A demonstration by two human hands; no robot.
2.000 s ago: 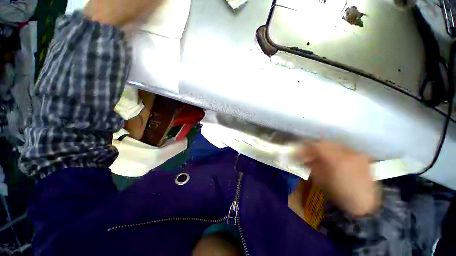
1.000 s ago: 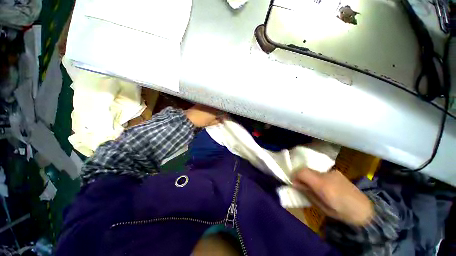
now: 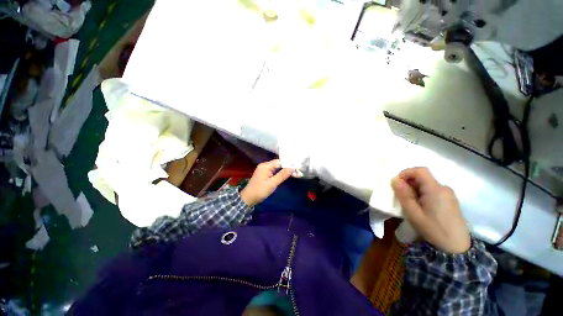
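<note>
A white garment panel [image 3: 339, 133] lies over the table's front edge, bright with glare, its lower edge hanging over the lap. My left hand [image 3: 264, 181] pinches its near left corner between thumb and fingers at the table edge. My right hand [image 3: 433, 207] pinches its right edge, with a small flap of cloth hanging just left of the fingers. Exact folds in the cloth are washed out by the light.
The sewing machine head [image 3: 494, 21] is at the upper right. Black-handled scissors [image 3: 507, 139] and a thin black cable lie right of the panel. A cream cloth bundle [image 3: 145, 154] hangs at the left table edge. Scraps [image 3: 52, 166] litter the green floor.
The cloth, a bunched length over the lap a second ago, is now spread on the table between both hands. The view has shifted, showing the machine head and more of the table.
</note>
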